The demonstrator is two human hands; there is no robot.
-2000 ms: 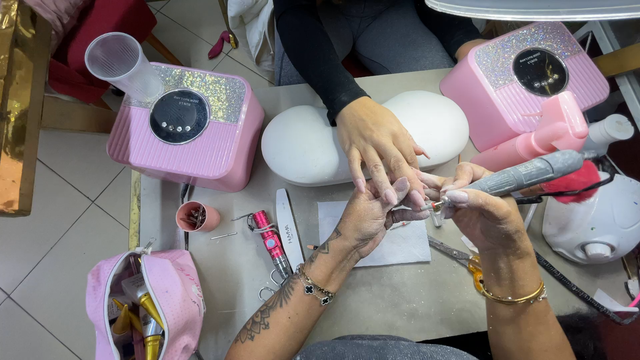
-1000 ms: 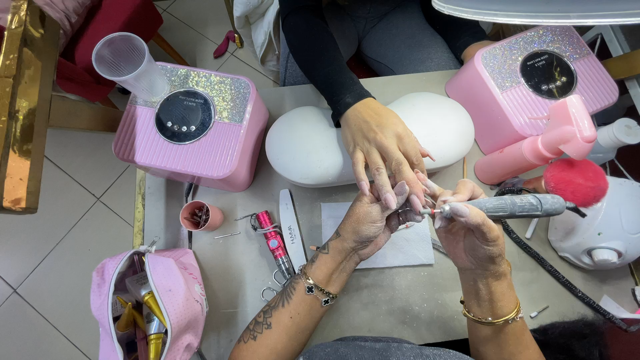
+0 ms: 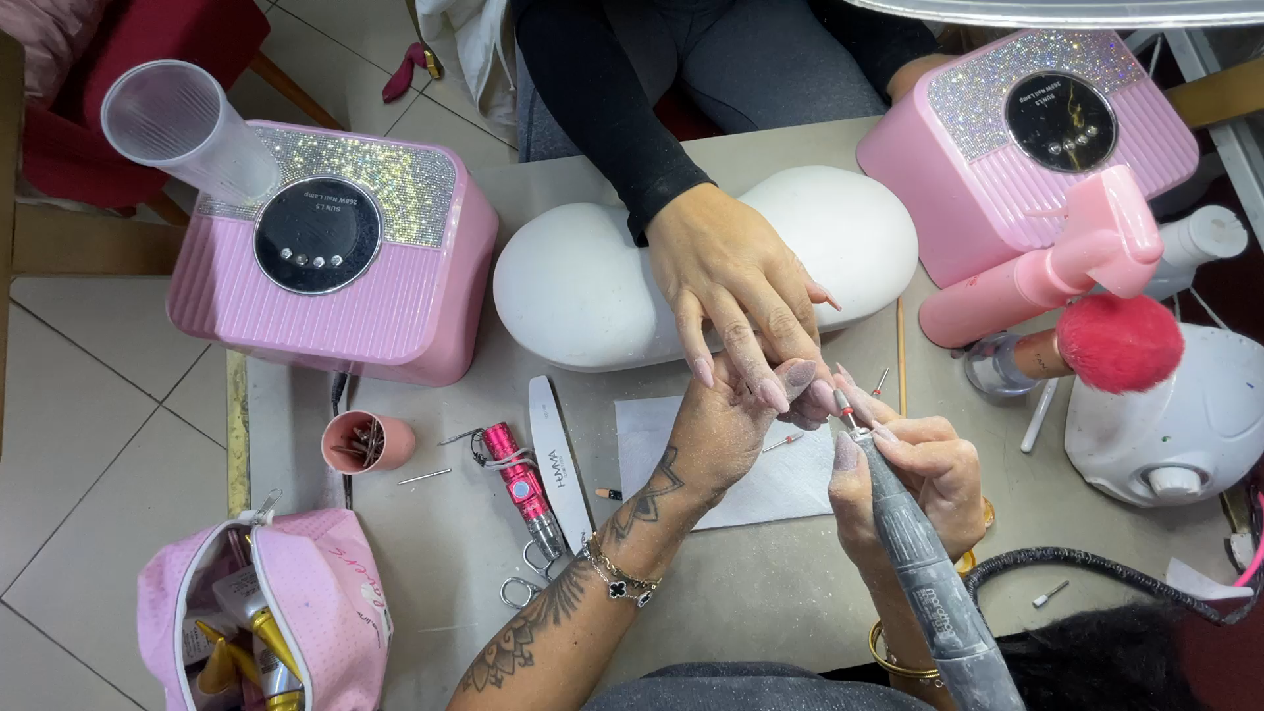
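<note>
My left hand [image 3: 726,434], dusted with pale powder, holds a finger of another person's hand [image 3: 736,267], which rests across a white hand cushion [image 3: 583,286]. In my right hand [image 3: 918,474] is a grey electric nail drill handpiece [image 3: 923,563]; its red-banded bit [image 3: 843,405] points up at the held fingertips. Whether the bit touches a nail cannot be told. Beneath the hands lies a white paper towel [image 3: 790,494], with another red-banded drill bit [image 3: 782,442] on it.
Pink nail lamps [image 3: 336,336] [image 3: 948,178] flank the cushion. A white nail file [image 3: 558,454], a pink torch [image 3: 518,479] and a cup of bits [image 3: 346,444] lie left. Right are a pink pump bottle [image 3: 997,296], a red-bristled brush [image 3: 1121,341], a white machine [image 3: 1185,425] and a black cord [image 3: 1086,558].
The drill handpiece has swung from lying nearly level, pointing left, to pointing steeply up, its rear end now toward the bottom edge. My left hand still holds the other person's finger.
</note>
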